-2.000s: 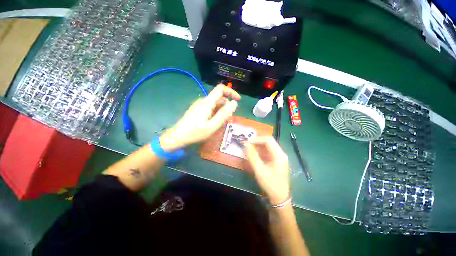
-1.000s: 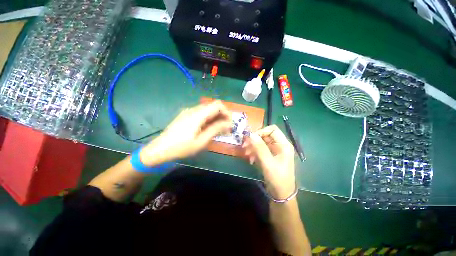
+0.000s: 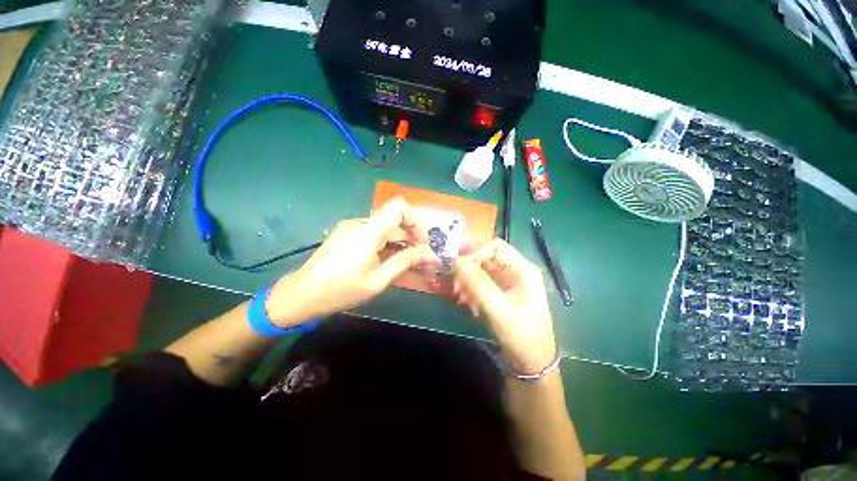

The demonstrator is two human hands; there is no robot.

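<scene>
The white square fixture (image 3: 453, 225) with dark parts at its centre lies on the orange-brown mat (image 3: 479, 214), partly covered by my hands. My left hand (image 3: 362, 254), with a blue wristband, is at the fixture's left side, thumb and fingers curled close together at its edge. My right hand (image 3: 503, 287), with a thin bracelet, is at its lower right, fingertips bent together over the edge. The fingertips of both hands nearly meet. Whether they pinch a small part is too blurred to tell.
Behind are a black power box (image 3: 428, 61), a white squeeze bottle (image 3: 475, 167) and a red packet (image 3: 537, 170). Tweezers (image 3: 552, 262), a fan (image 3: 658, 181) and a blister tray (image 3: 742, 272) lie right. A blue cable (image 3: 214, 150), blister trays (image 3: 89, 131) and a red bin (image 3: 70, 305) are left.
My left hand first came down from near the power box to the fixture; its fingertips are now lower, nearer my right hand. My right hand stays at the fixture. The view has shifted.
</scene>
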